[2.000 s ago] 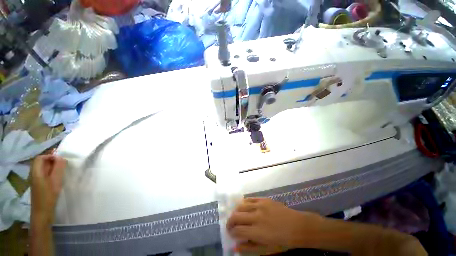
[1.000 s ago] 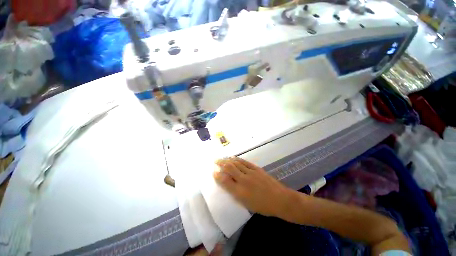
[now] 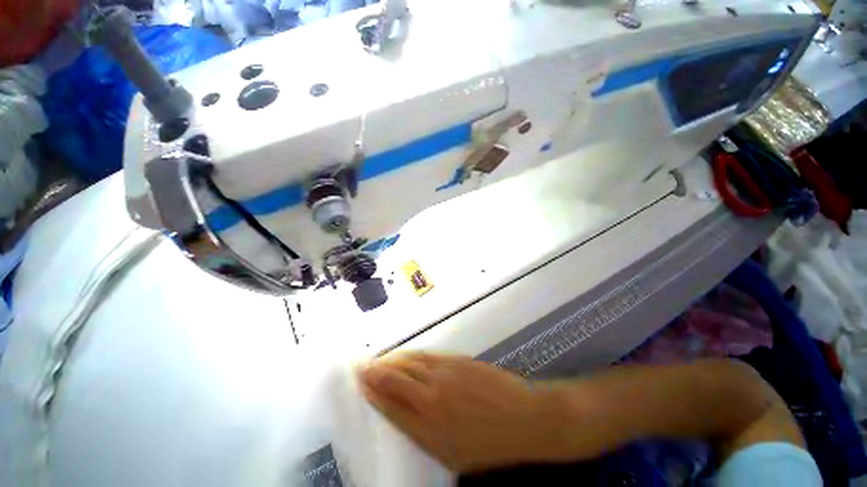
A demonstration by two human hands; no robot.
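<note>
My right hand (image 3: 442, 399) is at the bottom centre, in front of the machine bed. Its fingertips hold the edge of a white cloth piece (image 3: 366, 428), which hangs over the table's front edge and is blurred. My left hand is not in view. The white sewing machine (image 3: 428, 124) with a blue stripe stands behind. Its dark round attachment (image 3: 369, 290) by the foot is left of a yellow label (image 3: 418, 277). The cloth lies in front of the foot, apart from it.
A folded white strip (image 3: 71, 309) lies on the table at left. A blue plastic bag (image 3: 71, 100) is behind the machine. Red-handled scissors (image 3: 737, 183) lie at the right table end. A blue basket (image 3: 799, 333) with pink cloth is below the table at right.
The view has moved closer to the machine, which appears larger. The several white pieces seen fanned under my right hand now show as one blurred white area. My left hand has left the picture.
</note>
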